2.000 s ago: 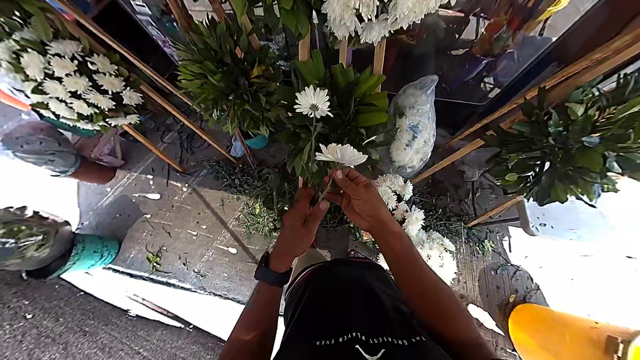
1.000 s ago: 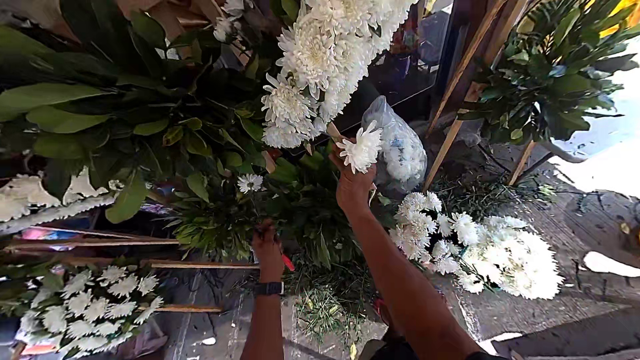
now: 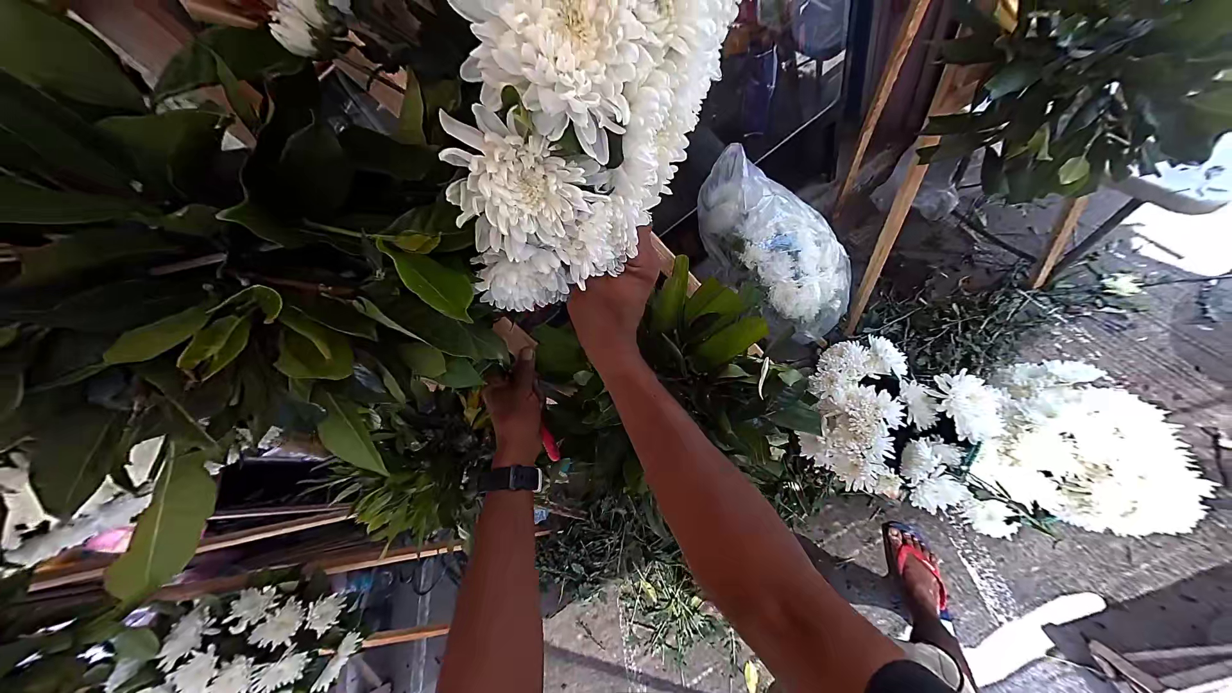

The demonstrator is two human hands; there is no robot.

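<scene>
My right hand (image 3: pixel 616 294) reaches up to the lower end of a thick cluster of white chrysanthemums (image 3: pixel 577 125); its fingers are hidden behind the blooms. My left hand (image 3: pixel 515 409), with a black watch (image 3: pixel 510 478) at the wrist, is at a light wooden slat (image 3: pixel 515 339) below the cluster. A red handle-like piece (image 3: pixel 550 443) shows beside this hand; what it belongs to is hidden. Large green leaves (image 3: pixel 289 327) spread to the left of both hands, and more leaves (image 3: pixel 712 327) stand right of my right forearm.
A clear plastic bag of white flowers (image 3: pixel 784 250) stands to the right, near wooden stand legs (image 3: pixel 890 231). White chrysanthemums (image 3: pixel 1088 452) lie on the pavement at right. Cut greenery (image 3: pixel 664 597) is on the ground. A foot in a red-strapped flip-flop (image 3: pixel 919 568) is below.
My right hand, which held a single white chrysanthemum one second ago, is now up against the flower cluster. The view has moved closer to the flowers and leaves.
</scene>
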